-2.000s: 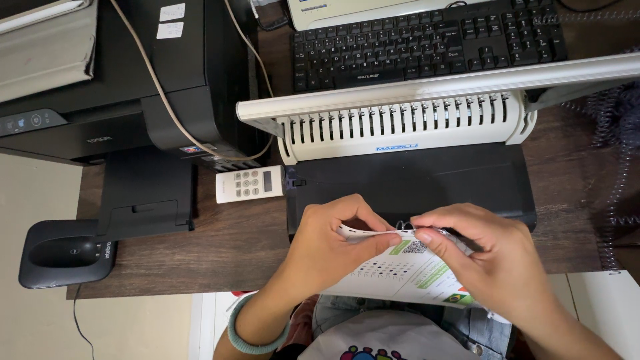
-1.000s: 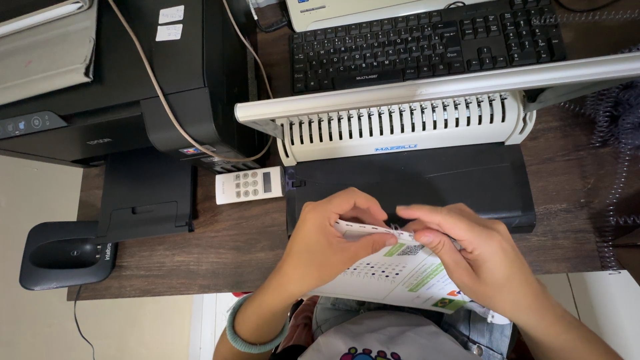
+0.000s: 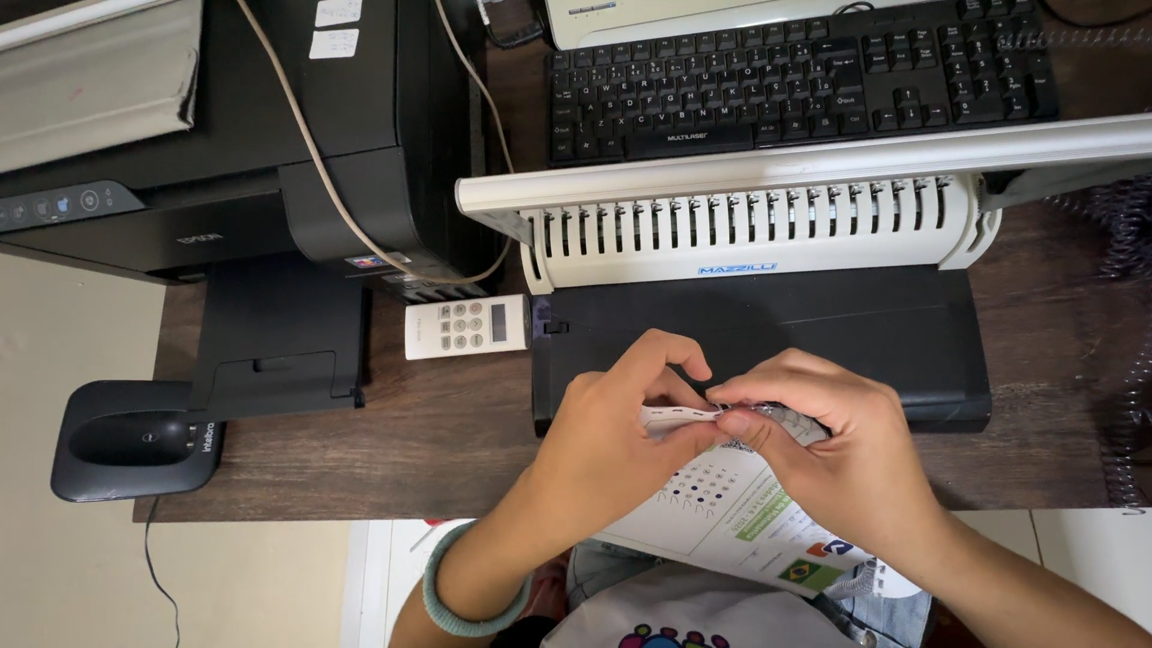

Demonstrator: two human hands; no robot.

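My left hand [image 3: 621, 432] pinches the punched edge of a stack of printed paper sheets [image 3: 720, 531], which hangs tilted over my lap. Close against it, the thumb and fingers of my right hand [image 3: 828, 432] grip the same edge where a dark spiral binding coil [image 3: 787, 416] runs through the holes. More of the coil shows at the sheets' lower right corner. Both hands are over the front of a binding machine [image 3: 756, 333] with a black base and a cream comb section. My fingers hide the exact spot where coil and holes meet.
A metal handle bar [image 3: 774, 166] crosses above the machine, with a black keyboard [image 3: 792, 85] behind. At left are a black printer [image 3: 225, 180], a white remote control [image 3: 468, 327] and a black phone base [image 3: 135, 441]. Loose dark coils [image 3: 1129, 234] lie at the right edge of the wooden desk [image 3: 432, 459].
My right hand's fingers have shifted slightly along the punched edge, and more of the coil shows beside them. My left hand keeps its hold on the sheets.
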